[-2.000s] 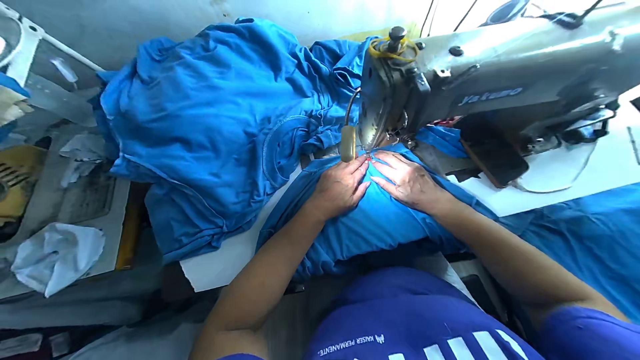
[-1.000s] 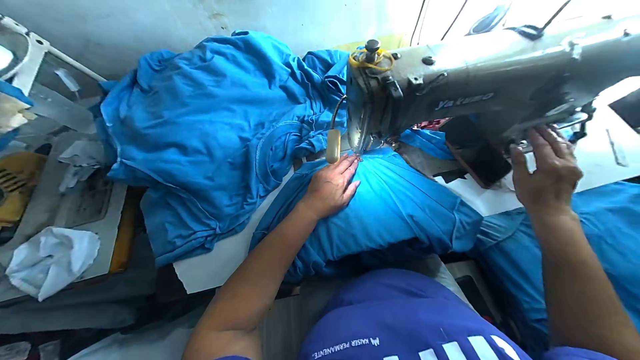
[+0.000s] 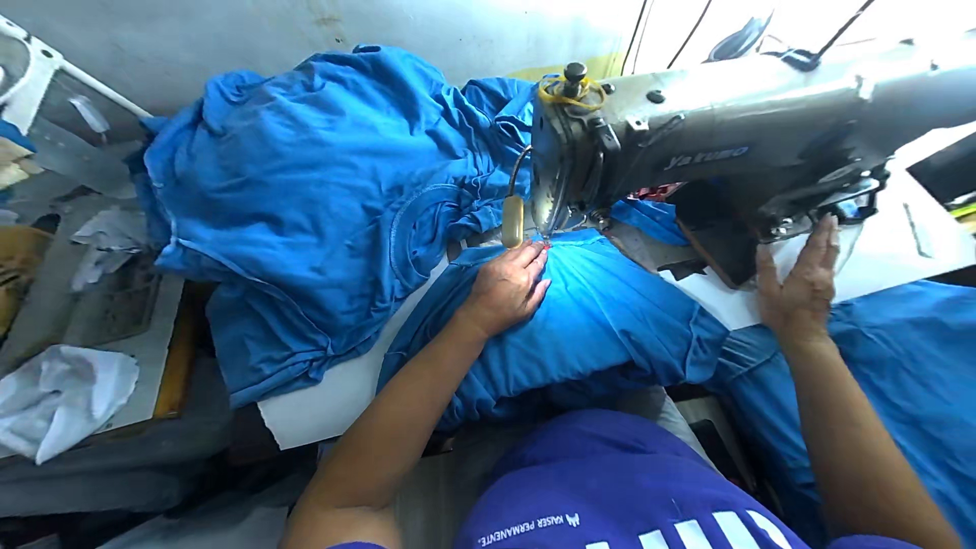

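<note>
A Yakumo sewing machine (image 3: 709, 145) stands across the upper right, its needle area lit by a small lamp. Blue knit fabric (image 3: 595, 313) lies under the needle and drapes toward my lap. My left hand (image 3: 509, 286) rests on that fabric, fingertips close beside the presser foot, thumb a little apart; whether it pinches the cloth I cannot tell. Raised at the lower right of the machine is my right hand (image 3: 801, 286), fingers spread, its fingertips at the lever and dial area. A larger heap of blue garments (image 3: 305, 175) lies left of the needle.
More blue fabric (image 3: 907, 366) hangs at the right edge. A dark phone-like object (image 3: 713, 229) lies under the machine arm. On the left are a crumpled white cloth (image 3: 69, 396) and a white metal frame (image 3: 38, 69). Cords run behind the machine.
My right hand has left the fabric beside the needle and moved right to the machine's lever and dial area. My left hand remains by the needle.
</note>
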